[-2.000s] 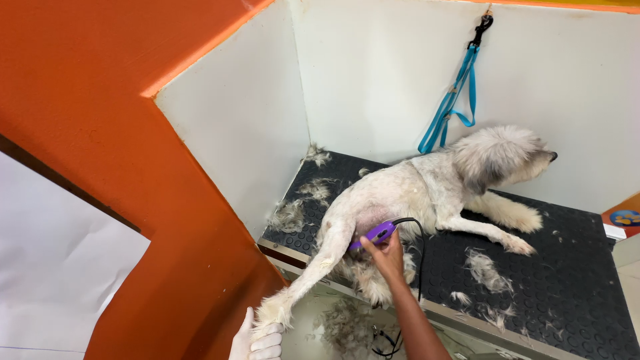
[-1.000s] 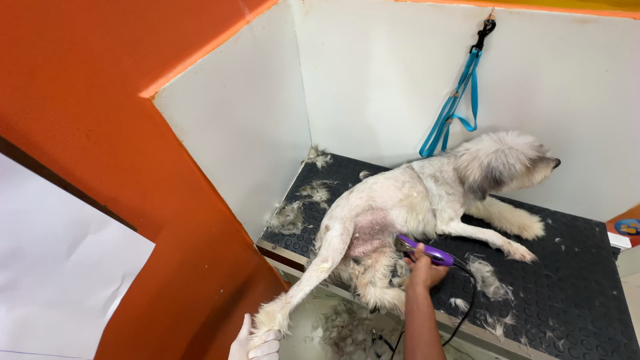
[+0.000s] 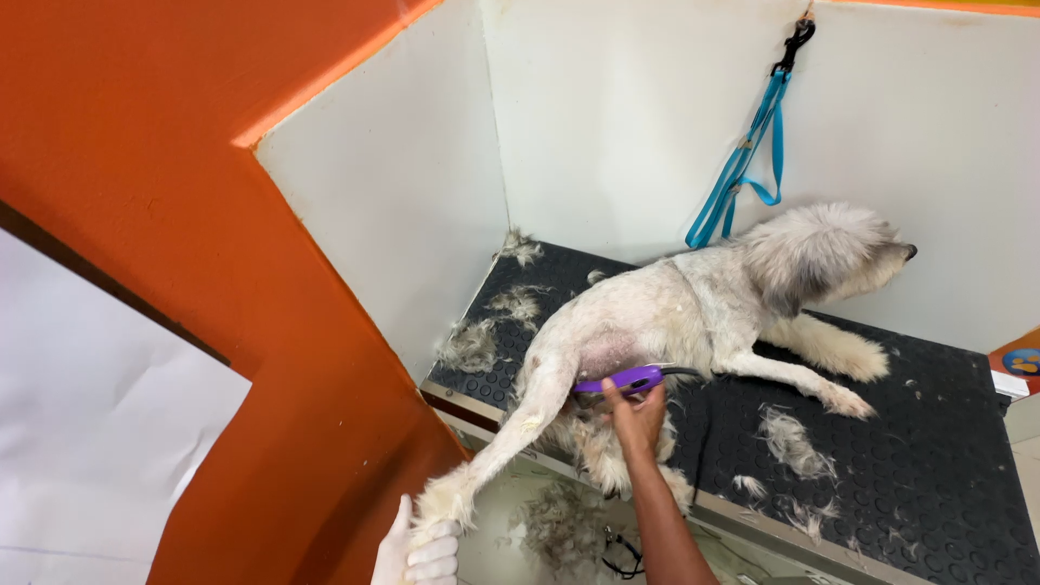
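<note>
A partly clipped, light-coloured dog (image 3: 642,309) lies on a black rubber-topped grooming table (image 3: 934,487), its head to the right. At the bottom, my left hand (image 3: 422,552), in a white glove, is closed around the shaggy paw of the dog's stretched hind leg (image 3: 520,439). Bare, my right hand (image 3: 638,414) grips a purple electric clipper (image 3: 621,380), whose head is against the inner thigh near the belly. A black cord runs from the clipper's right end and down over the table edge.
Tufts of cut hair (image 3: 471,345) lie on the table, with more hair (image 3: 565,524) on the floor. White panels (image 3: 398,162) stand behind and at left, beside an orange wall (image 3: 122,122). A blue leash (image 3: 743,154) hangs from a black clip (image 3: 798,41).
My right hand has moved the clipper left from the belly side towards the inner thigh since one second ago. My left hand stays around the paw.
</note>
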